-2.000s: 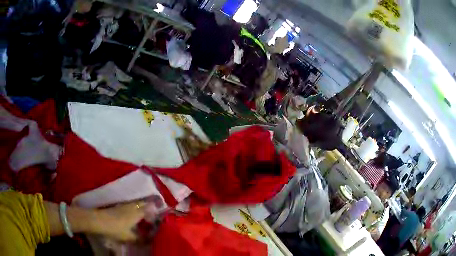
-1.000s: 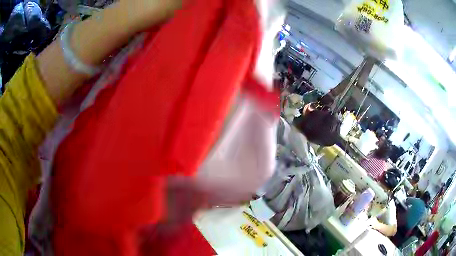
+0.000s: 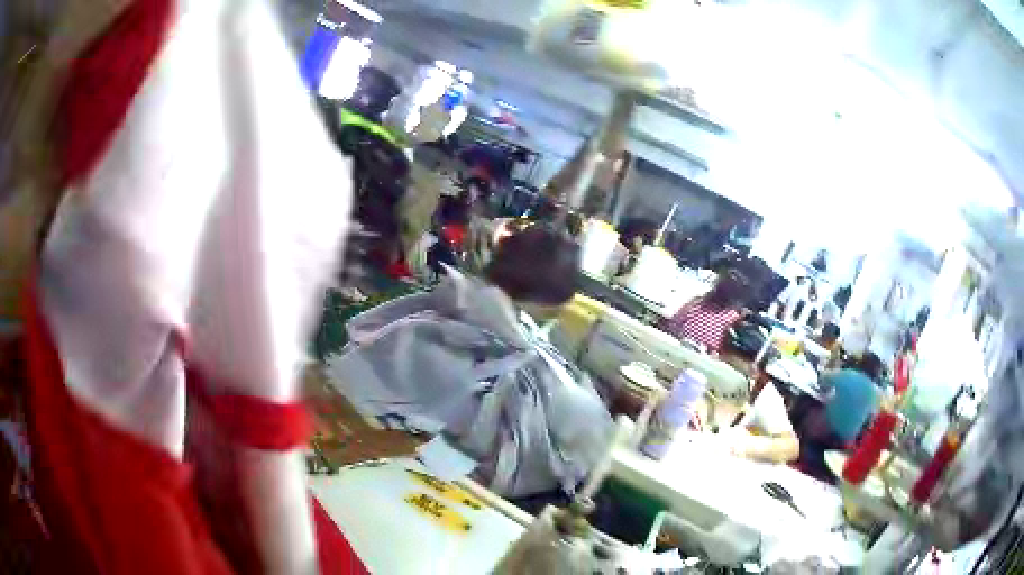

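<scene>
The garment piece, bright red with a pale pinkish-white reverse, hangs upright and blurred close to the camera. It fills the left side of the picture, with a narrow red band across its pale part. Neither of my hands can be made out; what holds the cloth is hidden or outside the picture. Part of the white sewing table shows below, right of the cloth, with two yellow stickers on it.
A grey cloth bundle lies beyond the table, with a dark-haired head behind it. A brown packet lies at the table's far side. Another sewing station at right holds a lilac cone; people sit farther back.
The garment piece was raised from the table and is now farther left, its pale side showing. My yellow-sleeved arm has left view. The camera has turned right.
</scene>
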